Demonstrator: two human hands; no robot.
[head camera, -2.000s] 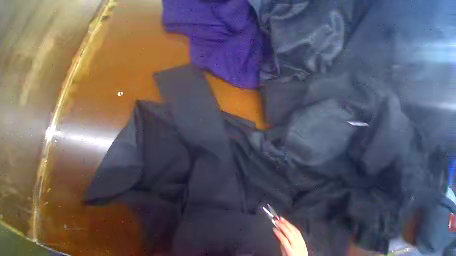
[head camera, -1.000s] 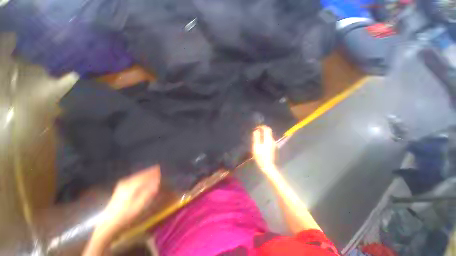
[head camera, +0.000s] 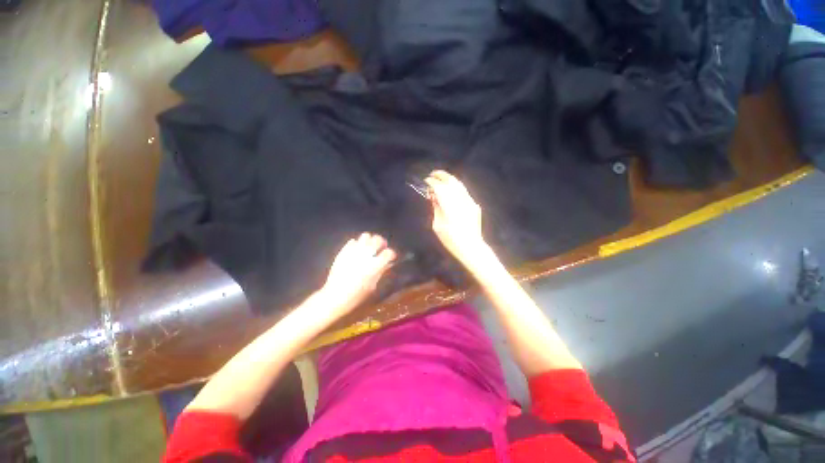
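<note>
A black garment lies spread on the glossy brown table in front of me, its near edge by the table's front edge. My right hand is over the garment's middle, fingers closed around small silvery snips whose thin blades point left. My left hand is on the garment's near part, fingers bent and pinching the cloth near the table edge. The fingertips and the cloth between them are hard to make out. A small pale button shows at the garment's right end.
The brown table has yellow tape on its front edge. A purple garment and a pile of black garments lie at the far side. A grey rounded bundle is at the far right. A pale bin is below left.
The view has shifted and steadied. My left hand has come in from the left onto the garment. My right hand is now further from the table edge, with the snips visible.
</note>
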